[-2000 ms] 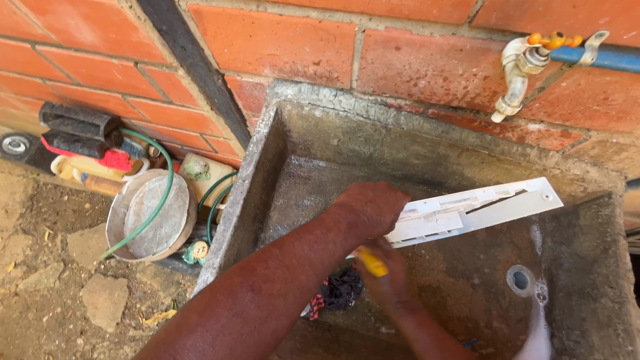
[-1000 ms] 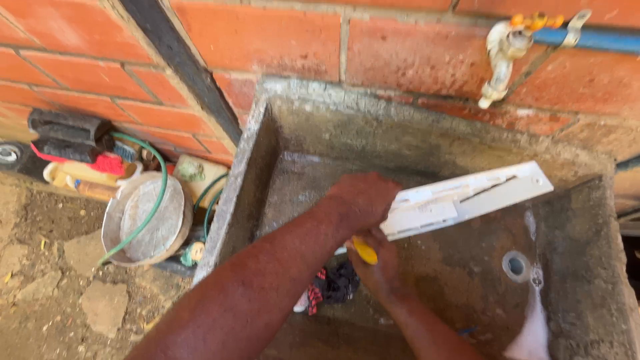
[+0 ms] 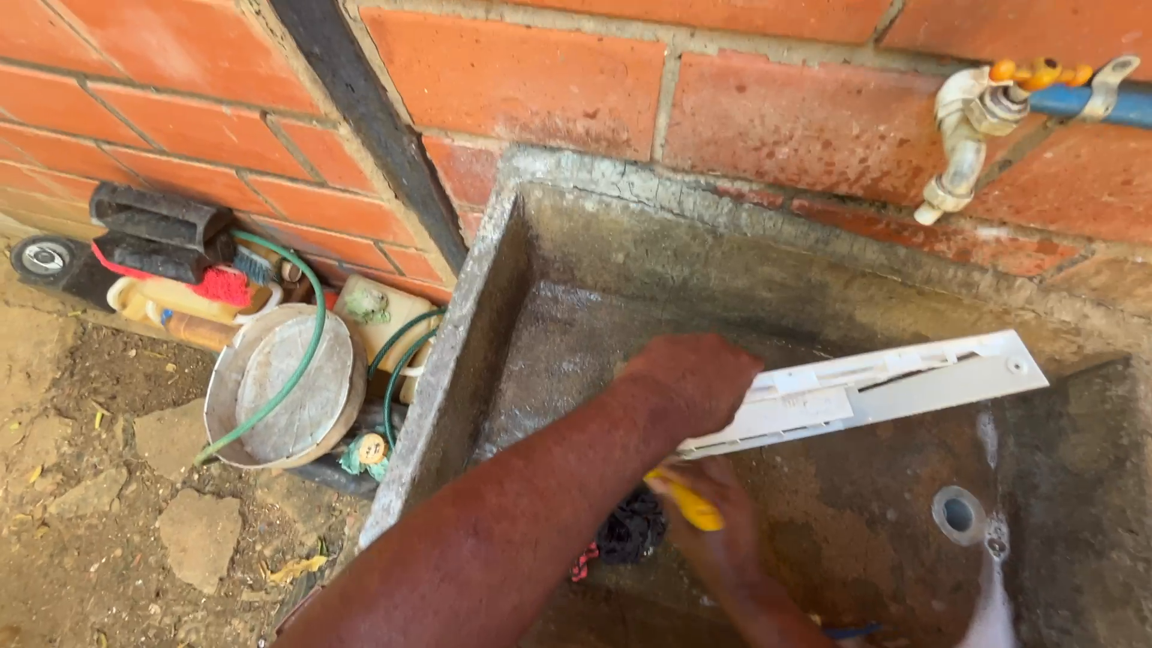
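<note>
A long white plastic panel (image 3: 936, 387) slants across the concrete sink (image 3: 531, 171), its far end pointing right. My left hand (image 3: 697, 382) is closed around the panel's near end; its fingers are mostly hidden. Just below, my right hand (image 3: 715, 504) grips a yellow object (image 3: 691, 506), perhaps a handle, close to the panel's lower edge; its working end is hidden. A dark wet cloth (image 3: 633, 531) and a small red patterned piece lie on the basin floor beneath my arms.
A worn tap (image 3: 963, 153) on a blue pipe (image 3: 1116, 106) juts from the brick wall at upper right. The drain (image 3: 958, 515) is at the basin's right. Left of the sink stand a round basin (image 3: 220, 396), a green hose (image 3: 315, 333), a plastic jug and brushes on stony ground.
</note>
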